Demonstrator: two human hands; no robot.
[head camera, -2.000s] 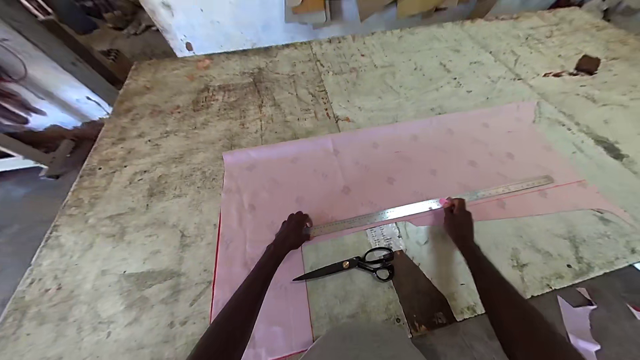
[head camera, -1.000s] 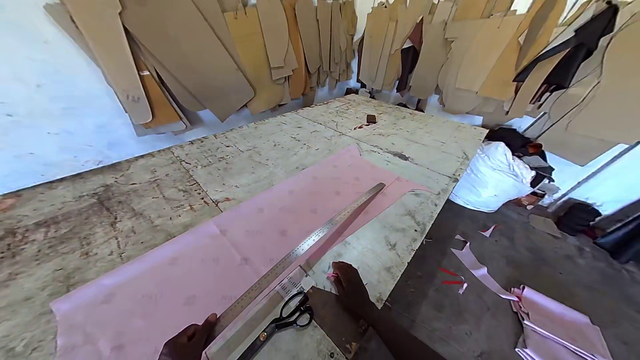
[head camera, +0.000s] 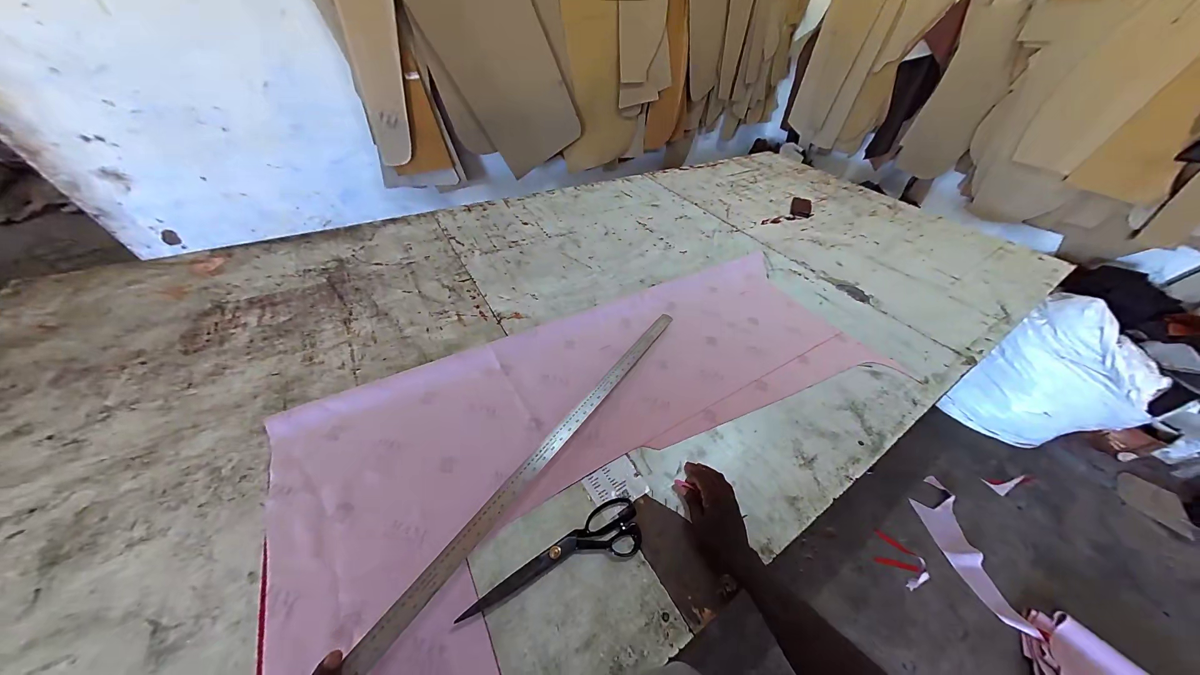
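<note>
Pink patterned fabric (head camera: 562, 394) lies flat on the worn work table (head camera: 141, 450). A metal ruler (head camera: 562, 431) crosses it diagonally. At the bottom edge my left hand (head camera: 330, 664) shows only as fingertips at the ruler's near end; the rest is out of view. My right hand (head camera: 714, 511) is over the table beside the fabric's lower edge, its fingers closed around a small pink piece, perhaps chalk. Black-handled tailor's shears (head camera: 558, 555) lie left of it, blade tip on the fabric. A paper with writing (head camera: 615, 480) lies above the handles.
A brown piece (head camera: 680, 562) lies under my right forearm. Farther back sits a small brown block (head camera: 801, 207). Cardboard patterns (head camera: 497, 75) hang along the wall. Right of the table are a white sack (head camera: 1055, 375), fabric scraps (head camera: 956, 544) and folded pink fabric (head camera: 1078, 647) on the floor.
The ruler has turned from lying along the fabric's lower edge to a steeper diagonal across it. My right hand has left the ruler. The view has swung markedly.
</note>
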